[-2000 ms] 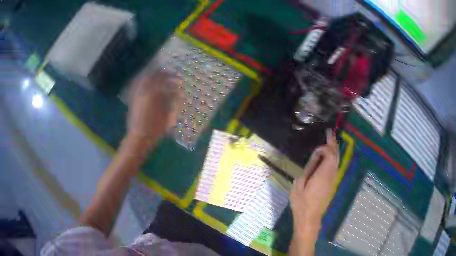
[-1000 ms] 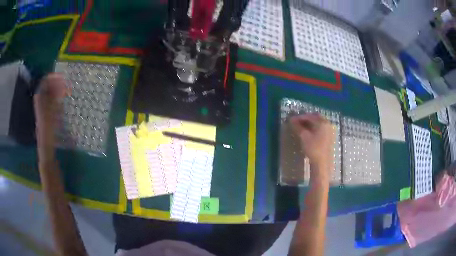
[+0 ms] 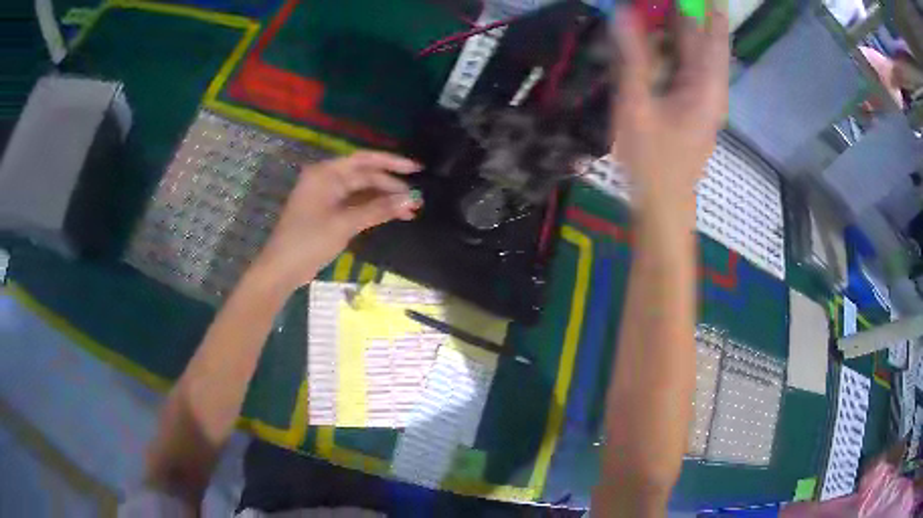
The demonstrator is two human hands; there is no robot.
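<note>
My left hand [image 3: 339, 207] is at the left side of the black test fixture [image 3: 516, 152]. Its thumb and fingertips pinch a tiny pale part, which looks like a module [image 3: 413, 196]; its details are too small to tell. My right hand [image 3: 673, 111] is raised at the top of the fixture, blurred. The red clamp handle [image 3: 653, 12] shows partly behind its fingers; whether they grip it I cannot tell. The metal mechanism is blurred. The round metallic socket [image 3: 484, 207] sits low at the fixture's front, to the right of my left fingertips.
A component tray [image 3: 207, 202] lies left, beside a grey-white stack [image 3: 61, 157]. Label sheets [image 3: 390, 379] with yellow paper and a thin black stick [image 3: 455, 332] lie in front of the fixture. Pale trays [image 3: 747, 405] lie right, partly behind my right forearm; white trays [image 3: 744, 202] stand behind.
My left hand has moved from the left tray to the fixture. My right hand has left the right tray and gone up to the fixture's top. The view has turned and shifted.
</note>
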